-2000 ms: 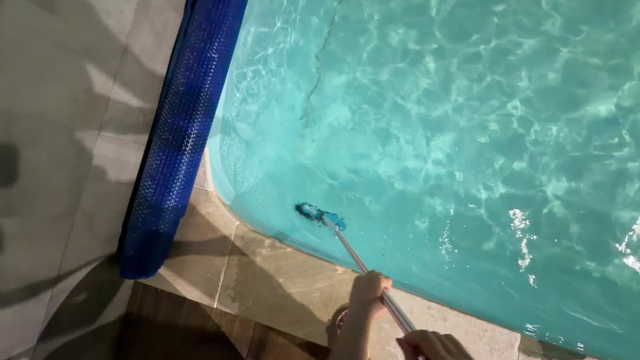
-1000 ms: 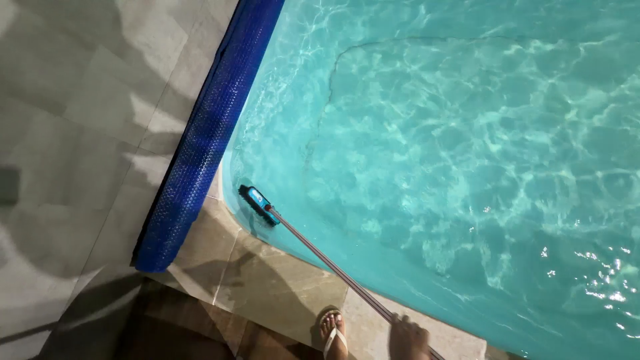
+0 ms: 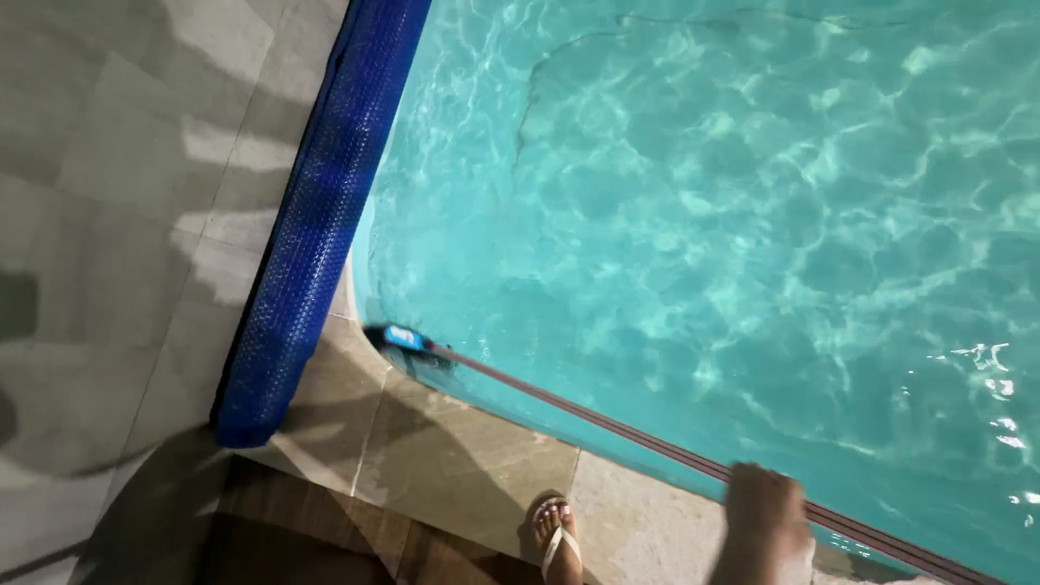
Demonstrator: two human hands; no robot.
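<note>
My left hand [image 3: 764, 508], slightly blurred, is closed around a long thin pole [image 3: 593, 416] over the pool edge. The pole slants from the lower right to a blue and black pool brush [image 3: 406, 340] at the upper left. That brush is at the rounded corner of the pool, against or very near its wall. Turquoise water [image 3: 691, 244] with light ripples fills the pool. My right hand cannot be made out in the frame.
A rolled blue bubble-textured pool cover [image 3: 317, 236] lies along the left side of the pool. Stone coping [image 3: 455, 455] borders the water. My foot in a white-strapped flip-flop [image 3: 559, 543] stands on it, beside brown decking [image 3: 309, 520]. Grey paving [image 3: 106, 227] extends left.
The brush has moved along the pool edge into the corner beside the cover. Two hands showed on the pole in the oldest frame; now only one is seen. The view has shifted.
</note>
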